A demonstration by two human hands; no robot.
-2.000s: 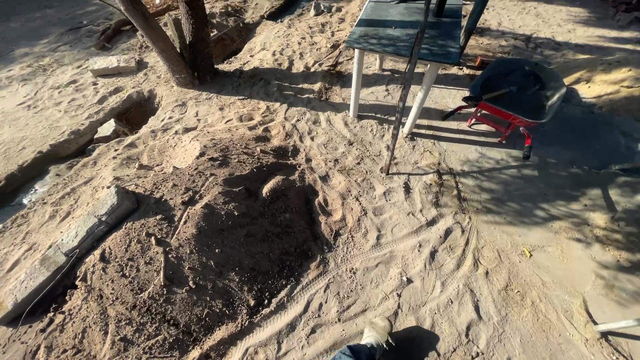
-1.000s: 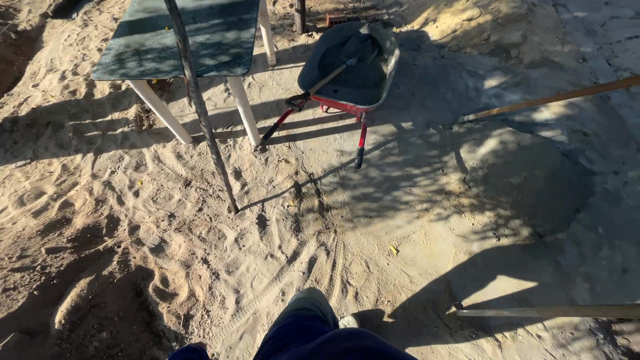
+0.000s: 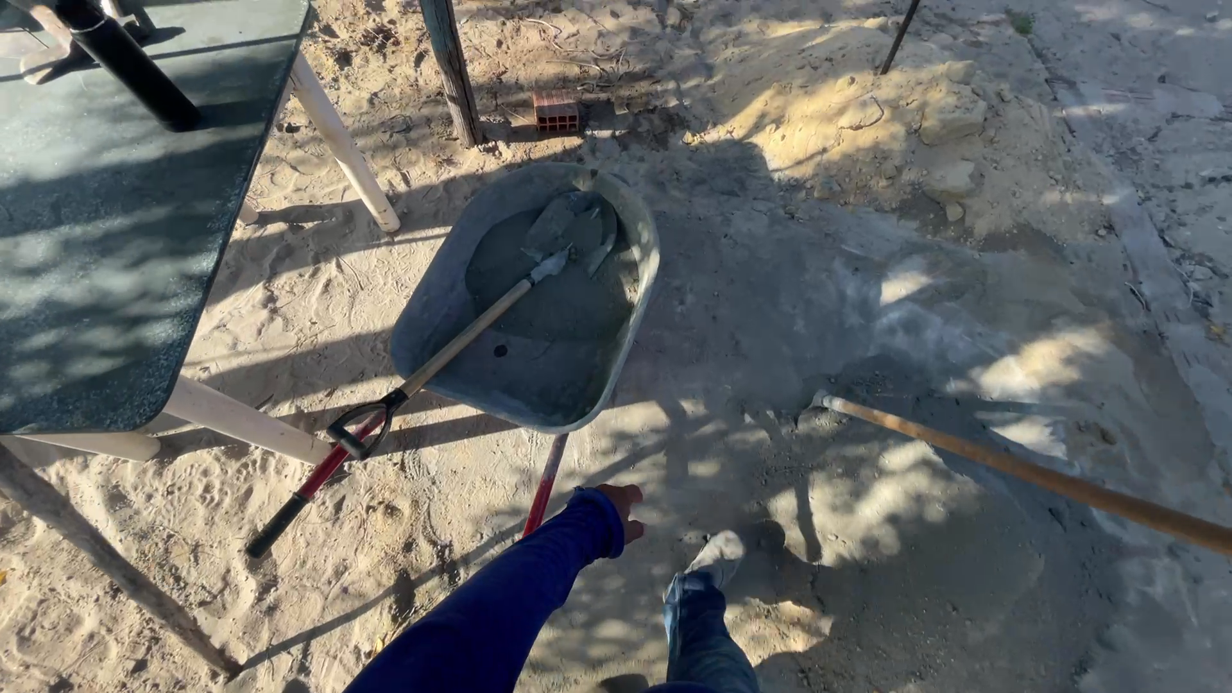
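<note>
My left hand [image 3: 624, 512], at the end of a blue sleeve, reaches out just below the wheelbarrow [image 3: 525, 385] and beside its red right handle [image 3: 546, 486]. It appears to hold nothing; its fingers are partly hidden by the cuff. A shovel [image 3: 472, 339] with a wooden shaft and a black D-grip lies across the wheelbarrow, its blade in the grey mix in the tray. The grip rests over the other handle [image 3: 322, 472]. My right hand is out of the picture.
A long wooden-handled tool [image 3: 1020, 470] slants over grey mix on the ground at right. A dark-topped table [image 3: 106, 260] stands at left, near a leaning pole [image 3: 115, 568]. Beyond the wheelbarrow are a hollow brick [image 3: 556, 112], a wooden post [image 3: 450, 72] and a sand pile [image 3: 866, 120].
The view has swung right and come closer to the wheelbarrow. My left hand has come into view; neither earlier frame shows it.
</note>
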